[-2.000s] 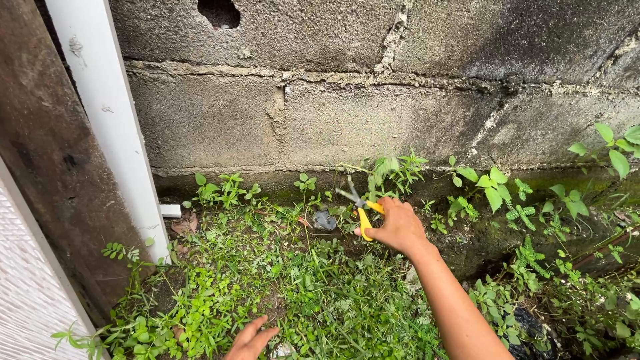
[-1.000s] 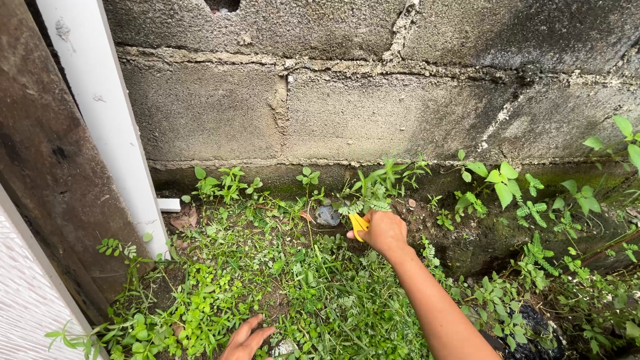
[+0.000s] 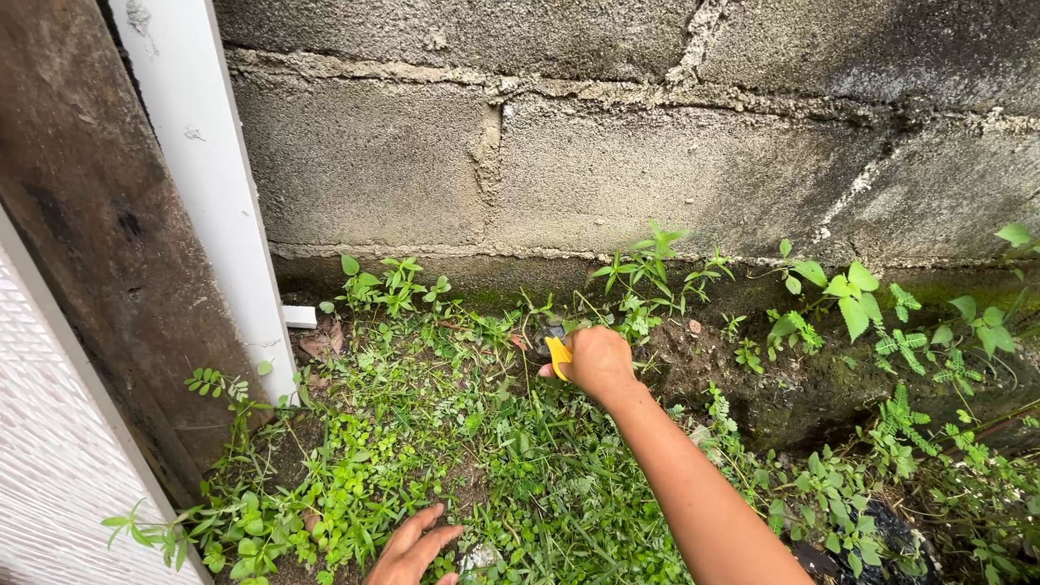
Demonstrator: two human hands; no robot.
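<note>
My right hand [image 3: 600,361] grips the yellow handles of a pair of scissors [image 3: 559,357], low over the weeds near the foot of the block wall. The blades are mostly hidden by the hand and plants, beside a dark grey lump [image 3: 546,335] on the ground. Leafy weeds [image 3: 650,268] stand just behind my right hand against the wall. At the bottom edge, my left hand [image 3: 414,548] holds nothing, its fingers apart over the low green weeds [image 3: 357,479].
A concrete block wall [image 3: 593,179] runs across the back. On the left are a white board [image 3: 211,162], a brown wooden post [image 3: 106,203] and a textured white panel [image 3: 57,439]. Broad-leaved plants [image 3: 853,301] grow at right, above black plastic [image 3: 886,536].
The scissors, with blades visible and spread two seconds ago, have moved left and down toward the grey lump with my right hand. My left hand stays low over the weeds.
</note>
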